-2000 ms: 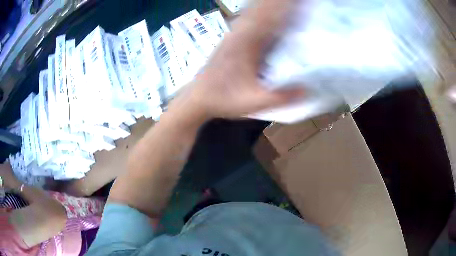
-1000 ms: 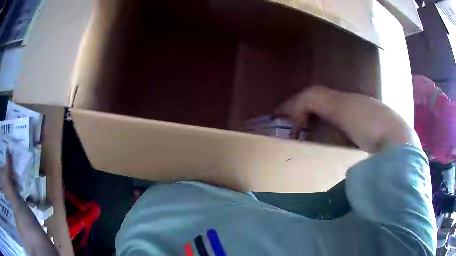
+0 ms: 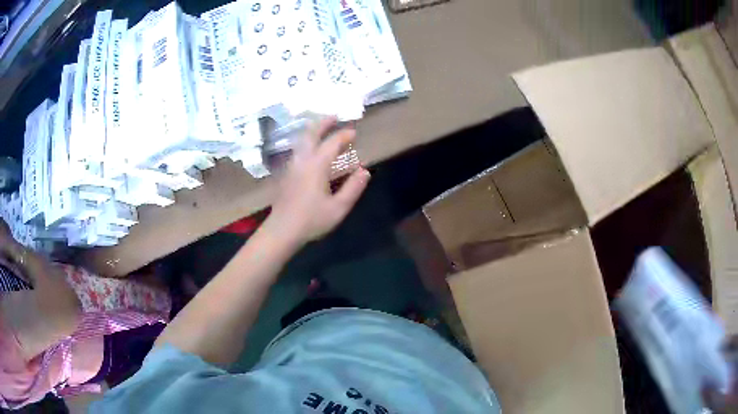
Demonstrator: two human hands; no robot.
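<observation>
White printed boxes (image 3: 174,89) lie in overlapping rows on the bench at the upper left. My left hand (image 3: 311,190) is at their near edge, thumb and fingers spread around a small box end; whether it grips the box is unclear. My right hand (image 3: 718,394) is cut off by the lower right edge and blurred. It holds a white box (image 3: 668,323), tilted, over the dark opening of the large brown carton (image 3: 538,323). The carton's inside is mostly dark.
A raised carton flap (image 3: 623,129) stands between the bench and the opening. The brown bench edge (image 3: 453,105) runs across the top. Another person in pink (image 3: 73,348) is at the lower left, close to the box rows. Green floor shows below.
The view has swung from the carton's inside back to the bench. My right hand, earlier down inside the carton, is now at the right edge. My left hand is at the box rows' near edge.
</observation>
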